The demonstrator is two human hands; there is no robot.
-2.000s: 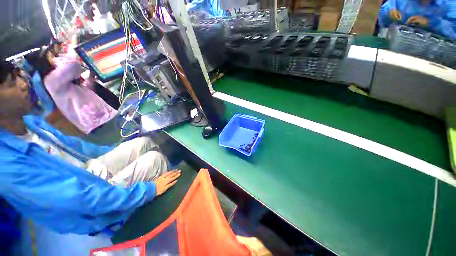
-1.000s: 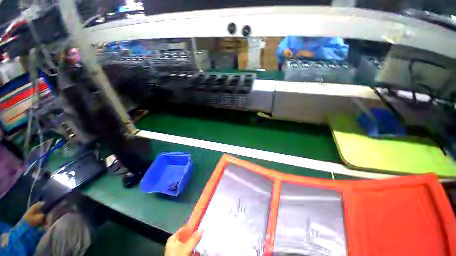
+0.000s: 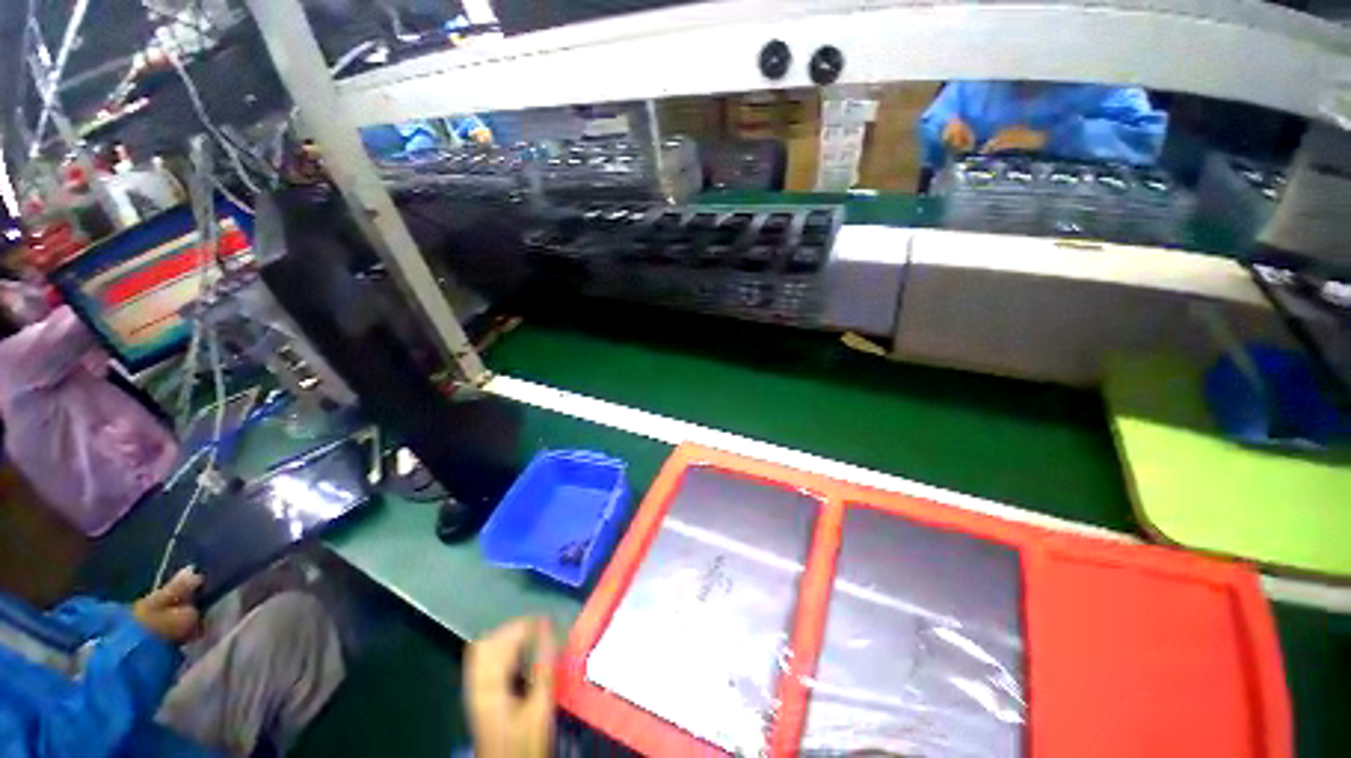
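The red foam tray [image 3: 1156, 652] lies on the green bench. Its left and middle recesses each hold a grey tablet, the left tablet [image 3: 711, 592] and the middle tablet [image 3: 926, 637], under shiny wrinkled film. The right recess shows bare red foam. The blue parts bin [image 3: 556, 511] stands just left of the tray with small dark bits in its near right corner. My left hand [image 3: 511, 689] is at the tray's near left corner, blurred, fingers bent; whether it holds anything is unclear. My right hand is not in view.
A seated person in a blue sleeve [image 3: 89, 666] is at left beside a dark glossy device [image 3: 297, 496]. A black stand [image 3: 385, 356] and cables rise behind the bin. A yellow-green board [image 3: 1230, 474] with blue items lies at right. Stacked clear trays [image 3: 726, 267] stand behind.
The red tray has come from the lower left and now lies on the bench beside the bin. My left hand has come off its left edge. The view has turned right.
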